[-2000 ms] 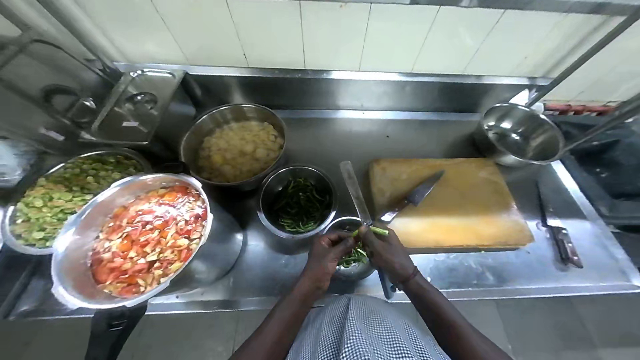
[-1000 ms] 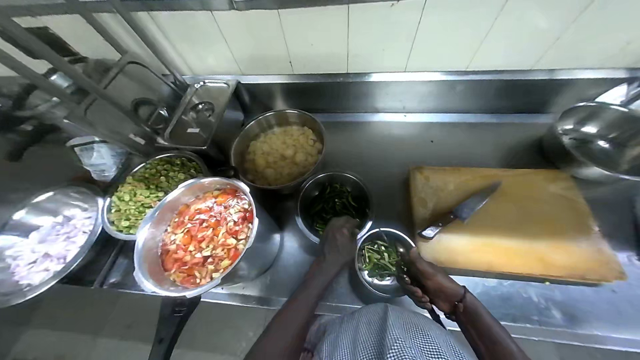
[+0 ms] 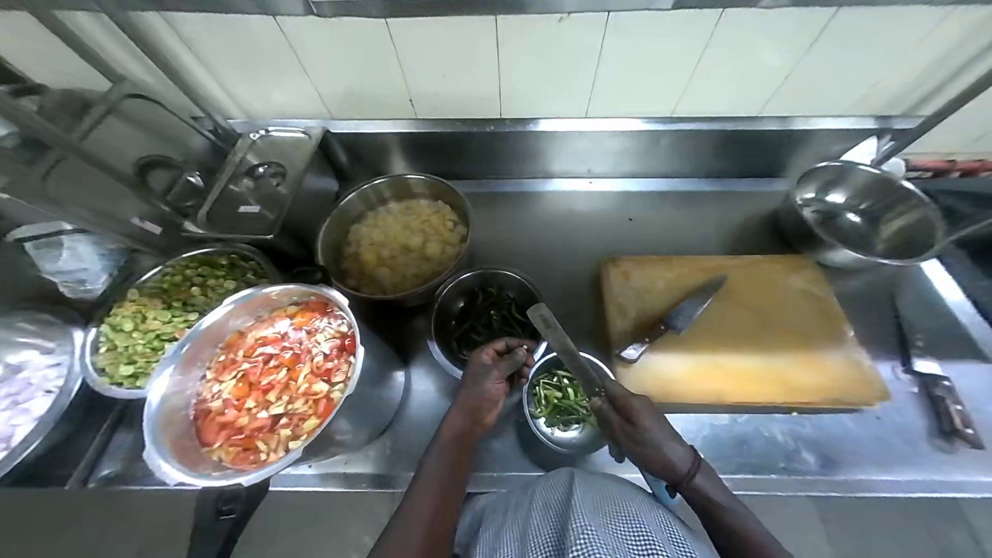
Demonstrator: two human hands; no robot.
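My left hand is over the near rim of a steel bowl of dark green chillies, fingertips pinched; whether something small is between them I cannot tell. A knife is gripped in my right hand, its blade slanting up and left across the rim of a smaller steel bowl. Cut green chilli pieces lie inside that smaller bowl. To the right, a second knife rests on a worn yellow cutting board.
Left stand a pot of chopped tomatoes, a bowl of cut green vegetables, a bowl of chopped onions and a pot of pale pieces in liquid. Right are an empty steel pan and another knife.
My left hand has come out of the chilli bowl to its near rim. The knife in my right hand is raised across the smaller bowl. Two seconds ago both hands were together over that bowl with a green chilli.
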